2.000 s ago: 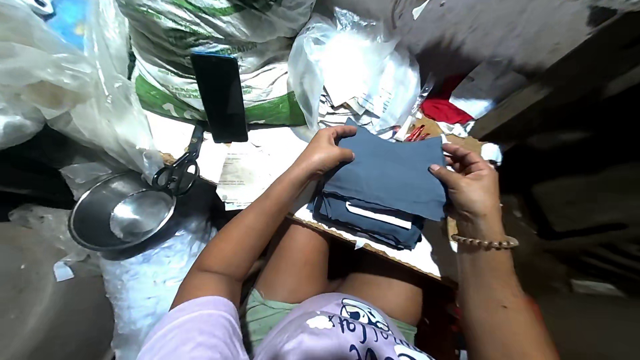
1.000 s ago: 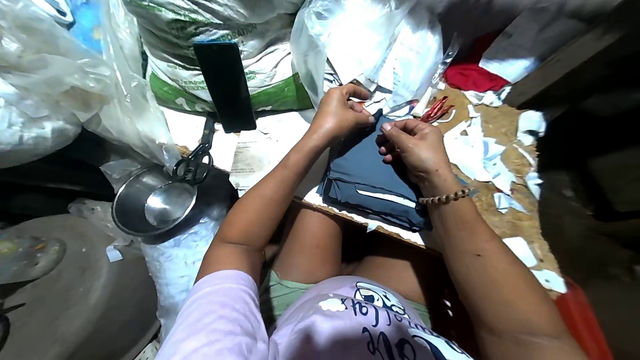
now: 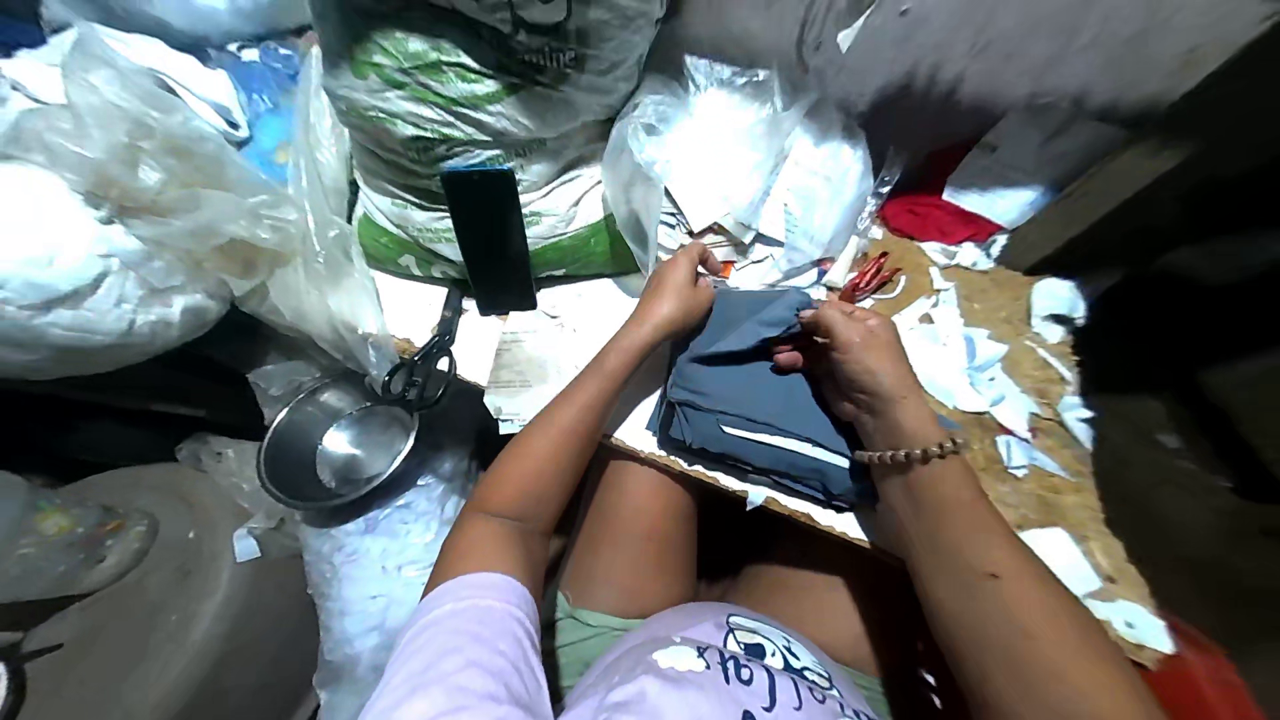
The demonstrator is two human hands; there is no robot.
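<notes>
A stack of dark blue-grey fabric pieces [image 3: 765, 410] lies at the near edge of the board, with a white strip showing near its front. My left hand [image 3: 683, 290] is at the stack's far left corner, its fingertips on the top piece; how firmly they hold it cannot be told. Between the thumb and fingers of my right hand [image 3: 850, 350] is the far right edge of that top piece, which is lifted a little and creased. Small red-handled snips [image 3: 870, 277] lie just beyond my right hand.
Black scissors [image 3: 425, 365] lean by a metal bowl [image 3: 337, 442] at left. A phone [image 3: 490, 240] stands against a printed sack [image 3: 480, 110]. Behind the stack is a plastic bag of papers [image 3: 740, 160]. White scraps [image 3: 965, 360] and red cloth [image 3: 935, 205] lie right.
Two seconds ago both hands held a fabric piece raised above the stack. One second ago they were close together at its far edge; now they are farther apart, with the top piece spread between them.
</notes>
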